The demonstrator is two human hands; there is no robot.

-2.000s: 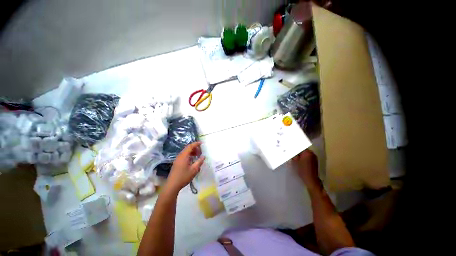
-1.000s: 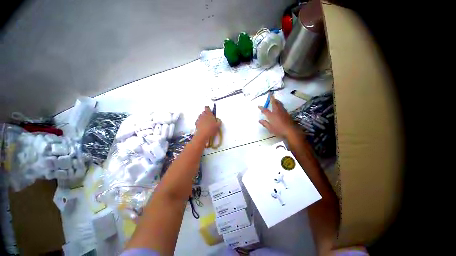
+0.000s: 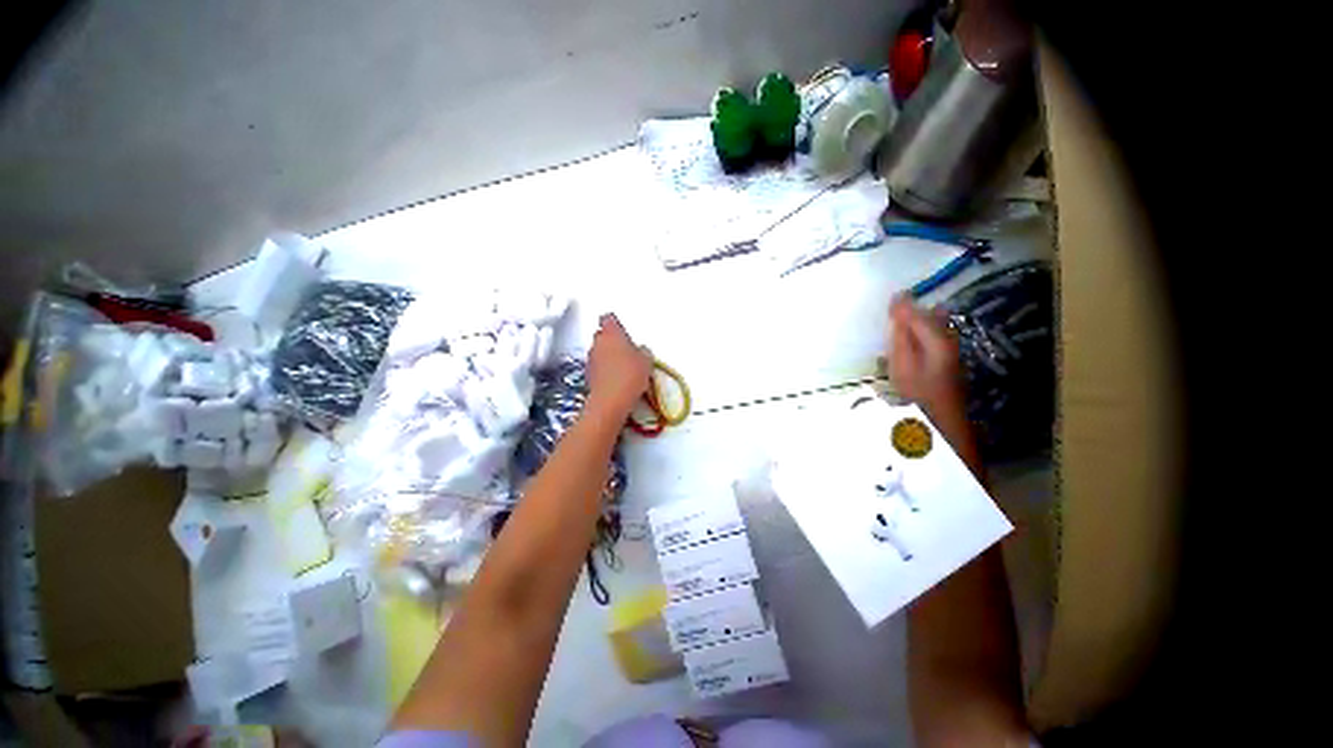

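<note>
My left hand (image 3: 617, 368) is closed over the scissors (image 3: 667, 398); their red and yellow loops stick out at its right and the blades are hidden. My right hand (image 3: 924, 354) is just below the blue-handled pliers (image 3: 943, 256), fingers slightly bent and apart; whether a fingertip touches the handle is unclear. A white earbud retail box (image 3: 877, 512) with a round gold spot shows its front at the right, over my right forearm. Several white boxes (image 3: 716, 592) with small print stand in a column left of it.
Clear bags of white cases (image 3: 453, 424) and black strands (image 3: 336, 351) lie at left, with yellow sticker sheets (image 3: 417, 643). Green objects (image 3: 756, 121), white sheets (image 3: 819, 227) and a metal vessel (image 3: 953, 132) are at the back. Carton cardboard (image 3: 1118, 395) walls the right side.
The scissors have come nearer to me, with my left hand now over them. My right hand left the box side, reached the pliers, then moved right; the pliers also lie farther right.
</note>
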